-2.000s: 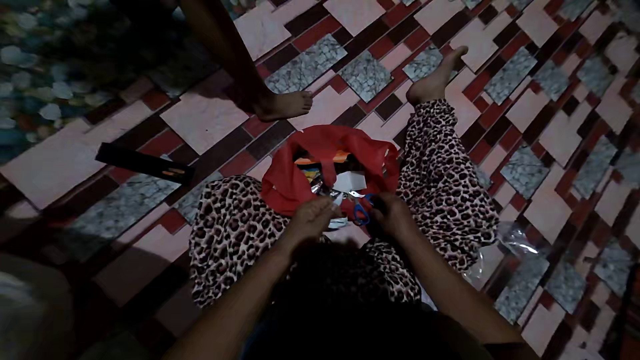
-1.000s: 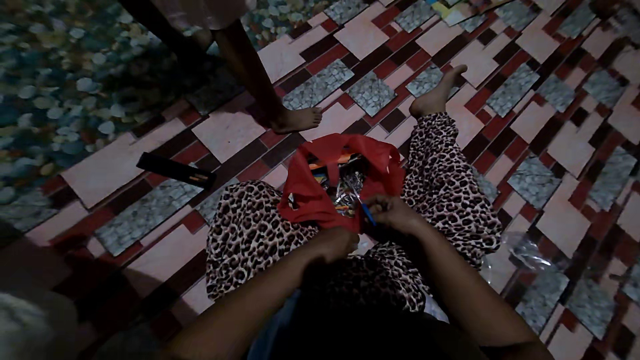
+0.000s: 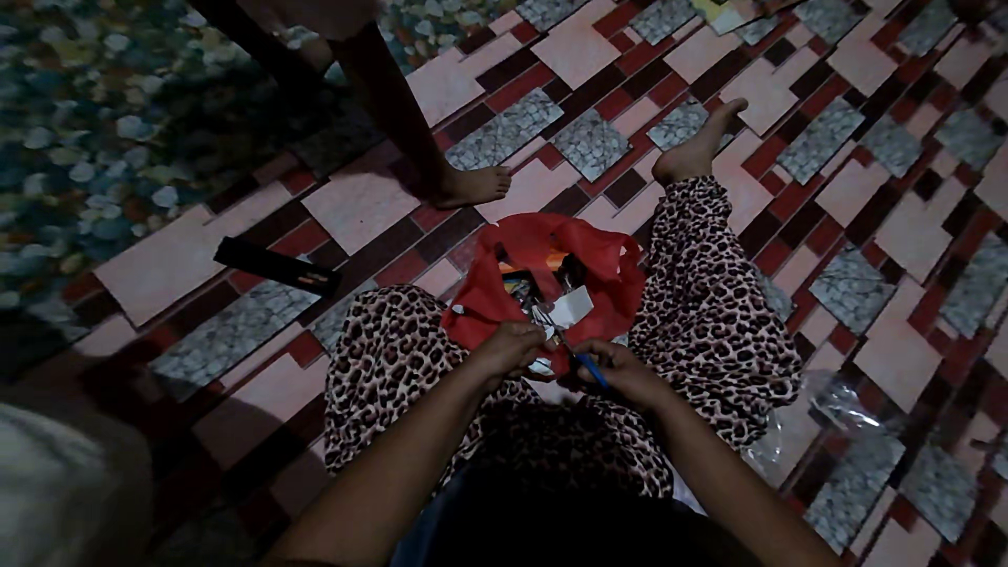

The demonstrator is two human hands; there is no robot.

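Note:
Between my legs lies a red fabric bag [image 3: 610,276], its mouth spread wide around a jumble of small items. A white piece of paper or card [image 3: 572,307] shows among them. My right hand [image 3: 618,370] grips scissors with blue handles [image 3: 591,370], the blades pointing up and left. At the near edge of the bag my left hand [image 3: 508,348] has its fingers closed on a small pale piece, close to the blade tips. What that piece is cannot be told in the dim light.
A long black box [image 3: 276,266] rests on the patterned floor to the left. Another person's bare foot [image 3: 472,186] stands just beyond the bag. Clear plastic wrapping [image 3: 843,402] lies right of my leg. A pale rounded thing [image 3: 71,472] is at the lower left.
My left hand has come up from the near edge of the bag towards the scissors in my right hand. The white paper shows more plainly in the bag than one second ago.

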